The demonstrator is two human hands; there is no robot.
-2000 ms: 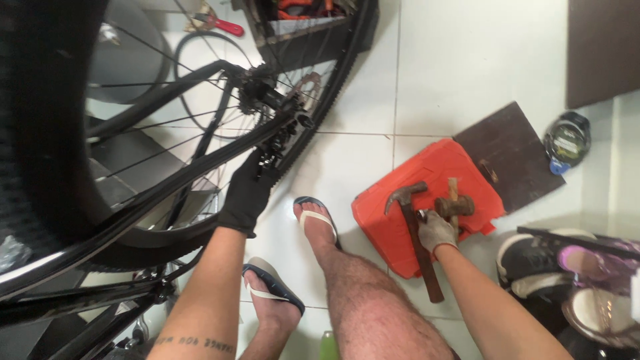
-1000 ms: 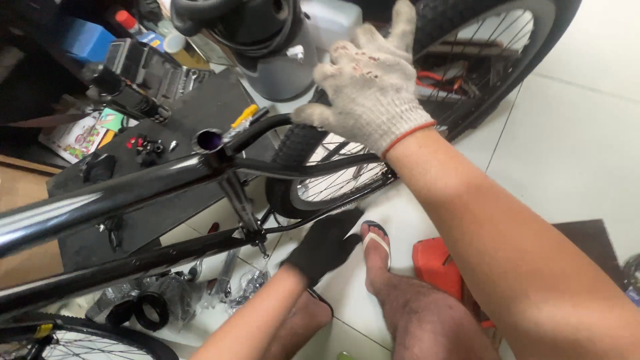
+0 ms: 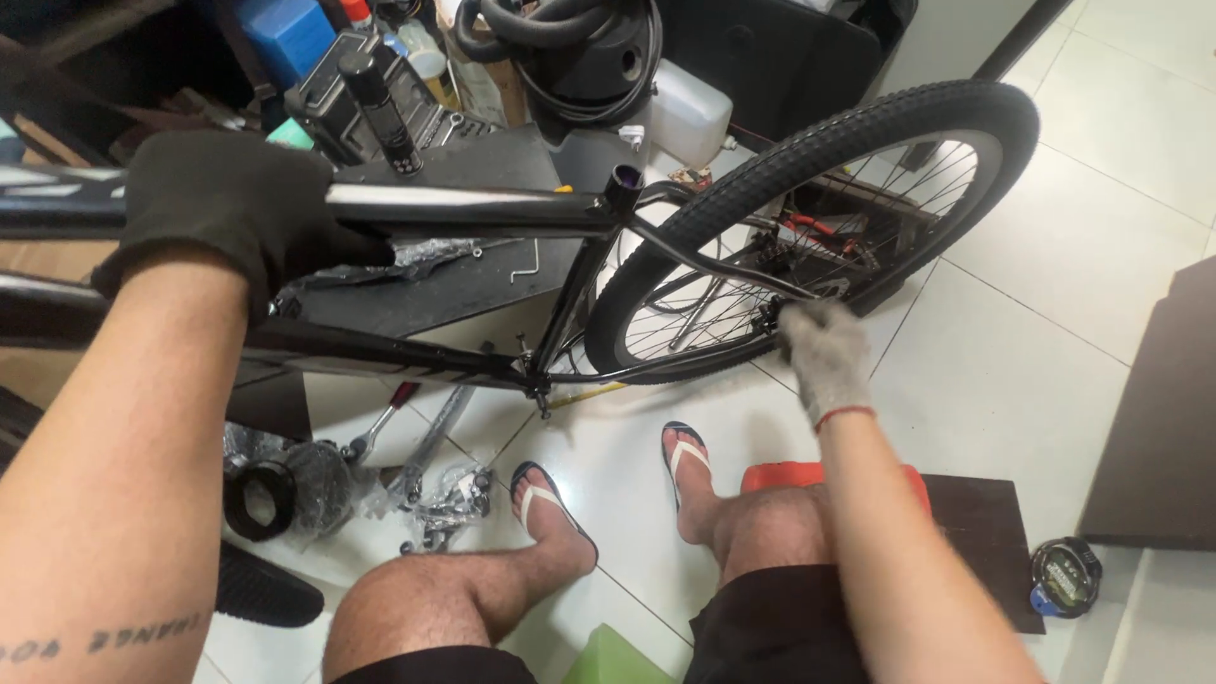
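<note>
My left hand point(image 3: 228, 214), in a black glove, is wrapped over the top tube point(image 3: 465, 209) of a black bicycle frame. Fingers of my right hand point(image 3: 825, 356), in a grey knit glove with a red cuff edge, are at the rear dropout and derailleur area beside the rear wheel point(image 3: 993, 114); glove and hub area are blurred, so the exact grip is unclear. The open seat tube point(image 3: 624, 186) has no post in it. Below it, the bottom bracket area point(image 3: 537, 380) sits low in the frame.
A red case point(image 3: 779, 473) lies partly under my right knee, by a dark board point(image 3: 988, 532). A ratchet point(image 3: 380, 423) and plastic-wrapped parts point(image 3: 446, 508) lie on the floor at left. Behind the frame are a spray can point(image 3: 380, 109), a black vacuum cleaner point(image 3: 589, 57) and a low black table point(image 3: 427, 294).
My left hand has moved up onto the top tube. My right hand has gone from near the upper rear frame down to the rear hub area. The hammer seen earliest is no longer visible.
</note>
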